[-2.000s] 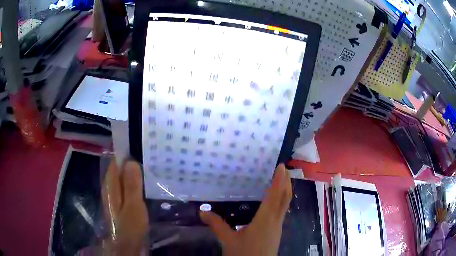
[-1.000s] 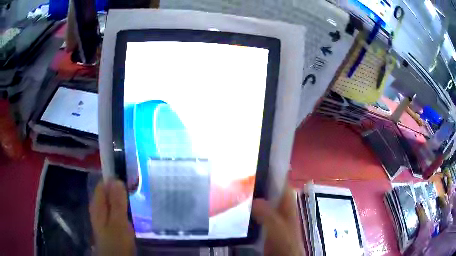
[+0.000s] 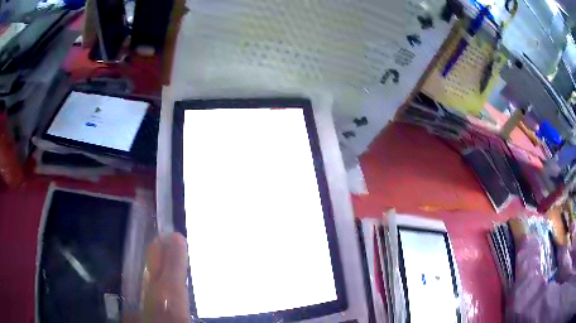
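A black-framed tablet with a blank, bright white screen is held upright in front of me. A white foam sleeve shows around its top and sides. My left hand holds the tablet's lower left edge, with the thumb over the frame; the other fingers are hidden or blurred. My right hand is not in view. Behind the tablet stands the white test chart with rows of small characters and black arrows.
A lit tablet lies on a stack at left. A dark tablet lies below it. Another lit tablet lies at right on the red bench. A person's pink sleeve is at far right. A yellow card hangs upper right.
The tablet has moved lower. Its screen went from the camera picture to a colourful screen and then to plain white. My right hand has left the tablet and the picture.
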